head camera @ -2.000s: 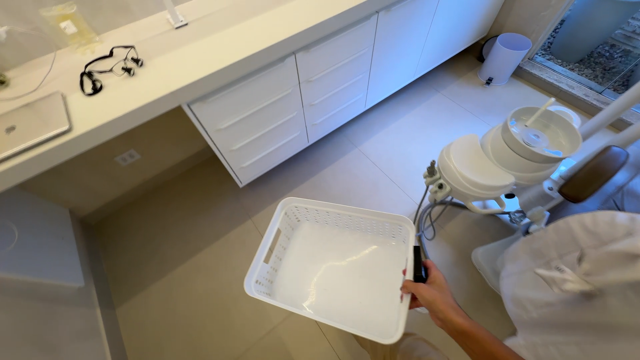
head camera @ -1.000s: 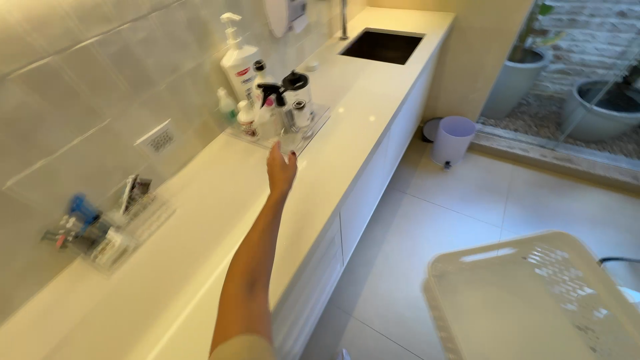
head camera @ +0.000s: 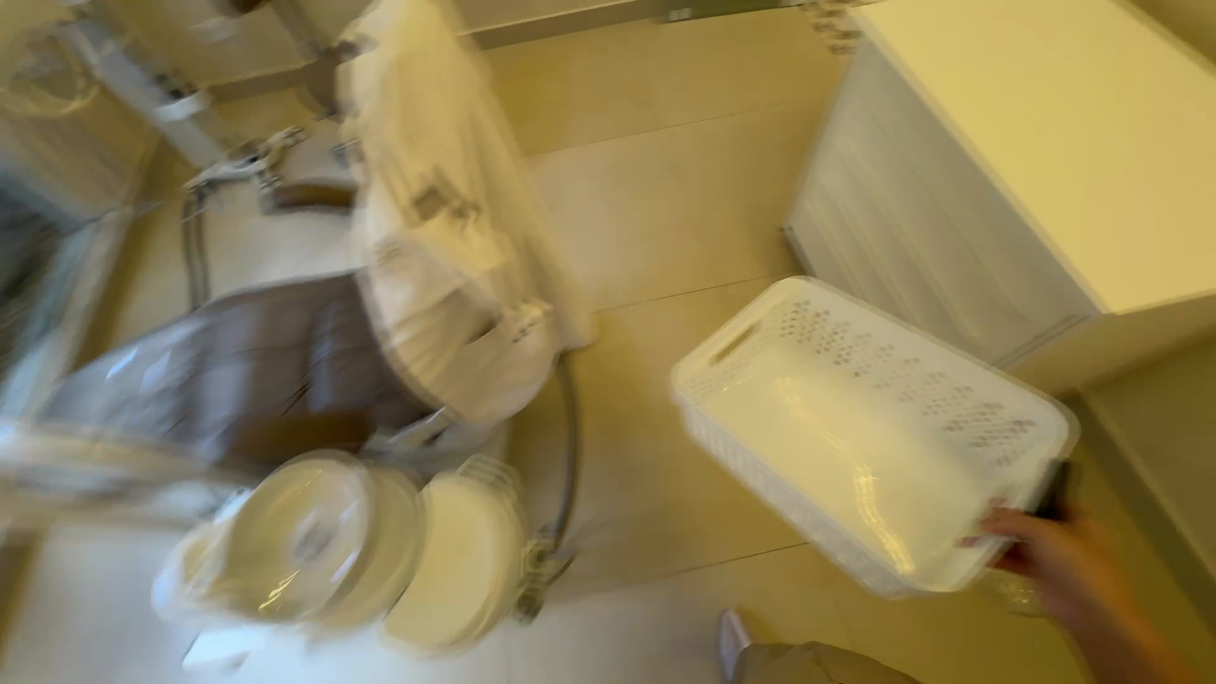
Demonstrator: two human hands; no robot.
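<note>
A white plastic basket (head camera: pixel 855 446) with perforated sides is tilted above the tiled floor, its bare bottom showing. My right hand (head camera: pixel 1040 551) grips its near right end rim, with the thumb over the edge. Against that same end, beside my fingers, is a small black object (head camera: pixel 1054 489), too blurred to name. Something clear, also blurred, shows just below the hand (head camera: pixel 1018 591). My left hand is out of view.
A white cabinet (head camera: pixel 1064 114) stands beyond the basket at right. A brown dental chair (head camera: pixel 285 370), draped with a pale cloth item (head camera: pixel 465 247), and a round spittoon bowl (head camera: pixel 299 541) are at left. My shoe (head camera: pixel 732 641) shows below.
The view has turned far from the counter with the bottles. My left hand, stretched over that counter one second ago, has left the view. The basket is fully in view again, in my right hand.
</note>
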